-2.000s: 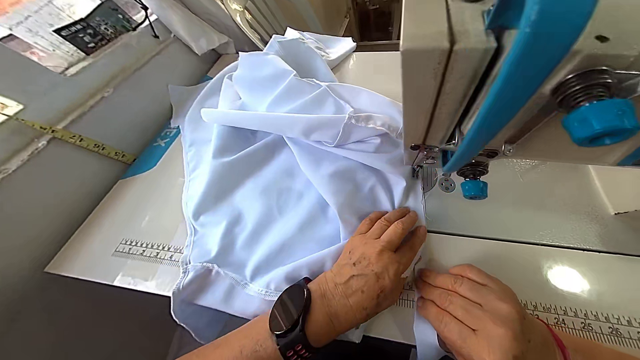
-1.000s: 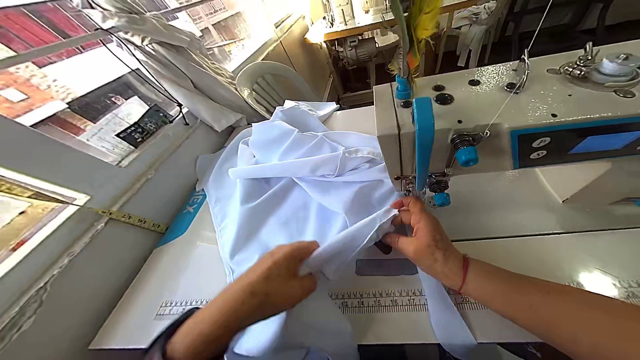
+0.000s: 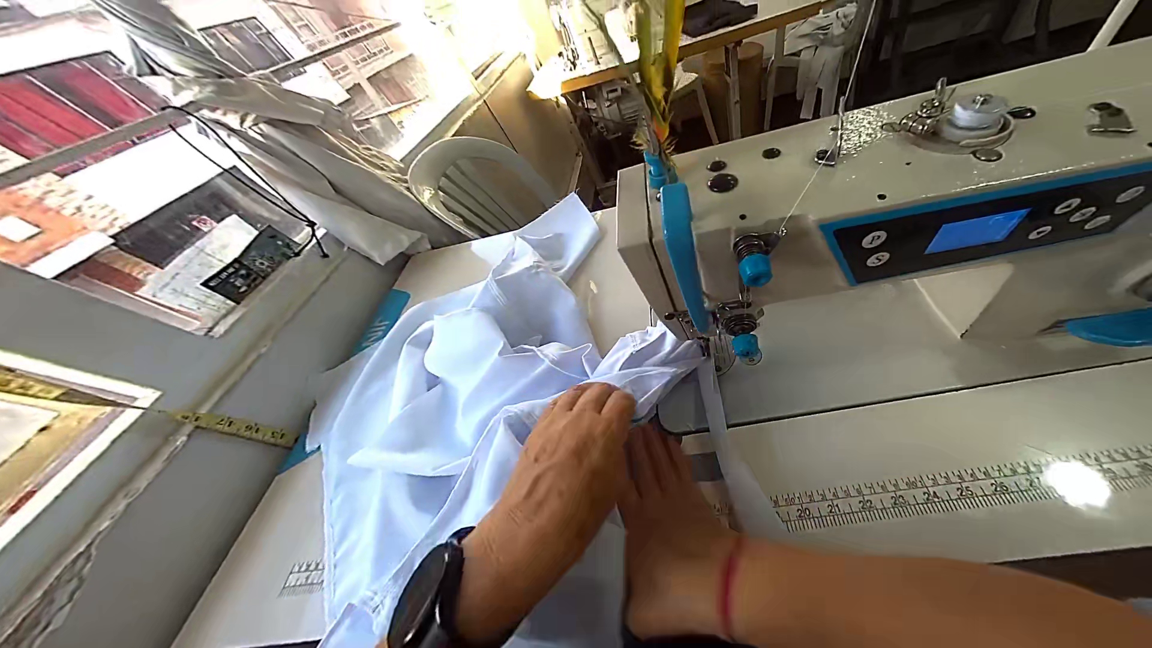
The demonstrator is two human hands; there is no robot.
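A pale blue-white cloth (image 3: 459,387) lies bunched on the bed of an industrial sewing machine (image 3: 864,207), and its gathered upper right part reaches the needle area (image 3: 711,346). My left hand (image 3: 562,468), with a black watch on the wrist, presses on the cloth, fingers bent over its folds. Close beside it, my right hand (image 3: 670,504), a red string on the wrist, points its fingers at the cloth's lower edge; its fingertips are partly hidden. A narrow pale strip (image 3: 724,441) hangs from the needle area, to the right of my right hand.
Printed rulers (image 3: 900,499) run along the table's front. A yellow measuring tape (image 3: 238,427) lies at the wall on the left, below a window. Behind the table stand a white plastic chair (image 3: 477,184) and another sewing table (image 3: 702,45). A thread spool (image 3: 979,112) sits atop the machine.
Both hands have come together low beside the needle area; a second ago they were apart, lifting a cloth edge. The cloth near the needle is now bunched. The view has swung upward since two seconds ago.
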